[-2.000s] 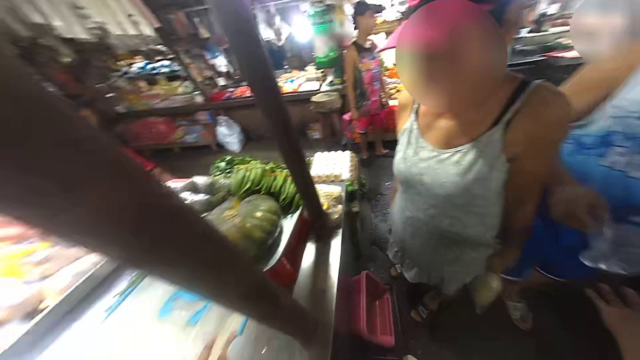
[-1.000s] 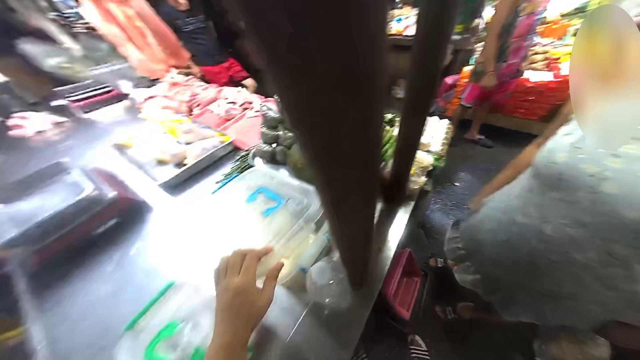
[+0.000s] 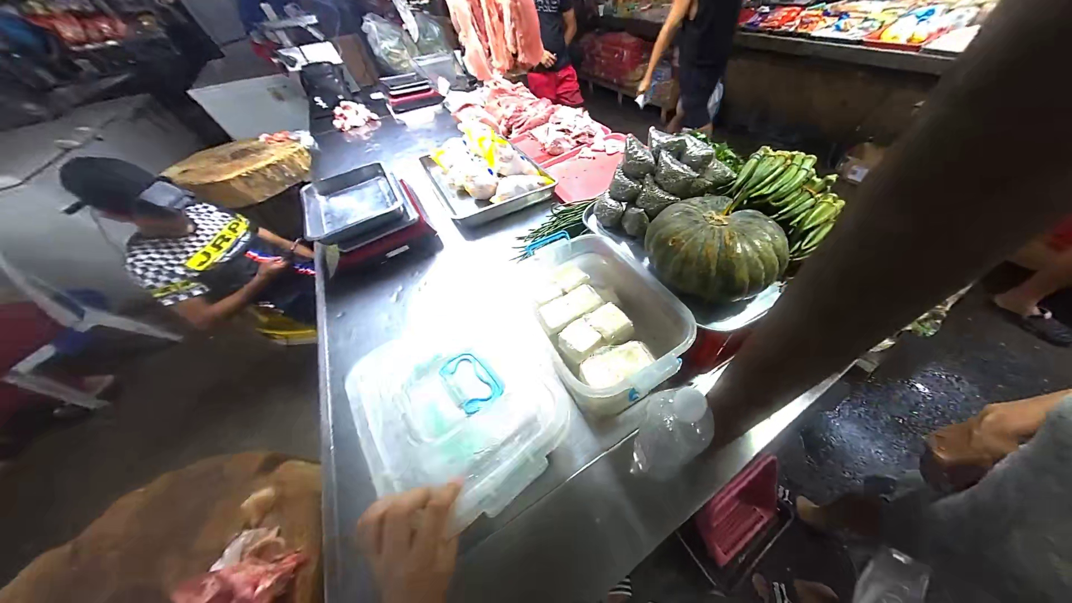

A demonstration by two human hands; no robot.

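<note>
My left hand [image 3: 410,536] is at the bottom, its fingers bent over the near edge of a clear plastic lid with a blue handle [image 3: 502,444]; the thumb is hidden. Glare washes out part of the lid, which lies on something greenish on the metal counter. Beyond it, an uncovered clear plastic container [image 3: 670,322] holds several white blocks, apparently tofu, in liquid. To the right of the lid lies a clear plastic bottle or bag [image 3: 672,431]. A green squash [image 3: 716,247] rests on a tray behind the container. My right hand is not in view.
A dark post [image 3: 904,184] slants across the right. Raw meat [image 3: 519,113], a tray of chicken [image 3: 490,172] and a weighing scale with a metal tray [image 3: 356,205] stand farther back. A seated person [image 3: 193,243] is at left, another person's hand [image 3: 997,435] at right. Below is a chopping block [image 3: 167,528].
The blue-handled lid was on the white blocks' container one second ago; now it lies nearer, with my left hand at its edge, and the container is uncovered. The view has swung left.
</note>
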